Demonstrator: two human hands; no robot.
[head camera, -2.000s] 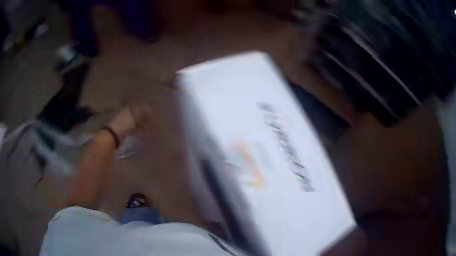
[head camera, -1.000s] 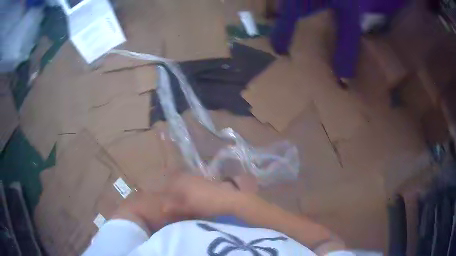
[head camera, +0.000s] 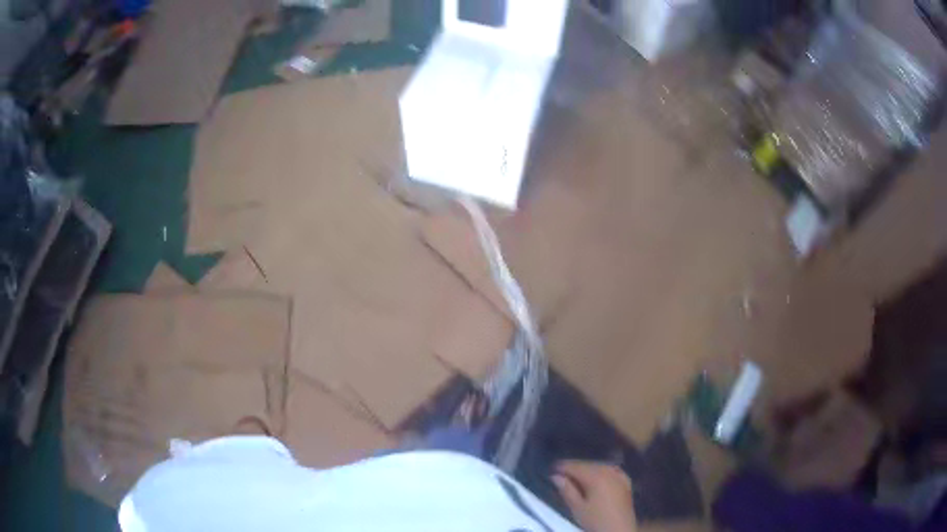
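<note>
A white carton (head camera: 467, 125), with small dark marks, lies at the top centre on cardboard. A long strip of clear film (head camera: 509, 286) runs from its near edge down towards my body. My right hand (head camera: 597, 494) is low in the picture beside my white shirt, blurred and partly cut off; whether it grips anything cannot be told. A small bit of skin (head camera: 251, 426) shows above the shirt at the left, perhaps part of my left hand; its fingers are hidden.
Flattened cardboard (head camera: 301, 197) covers much of the green floor (head camera: 130, 187). Film-wrapped cardboard (head camera: 851, 114) and a small yellow bottle (head camera: 766, 154) are at upper right. A white strip (head camera: 739, 403) lies at right, near purple clothing (head camera: 800, 509). Dark stacked material (head camera: 47, 281) is at left.
The view has swung, and the white carton now shows at top centre. My forearms, seen crossing low in front of me a second ago, are mostly out of sight.
</note>
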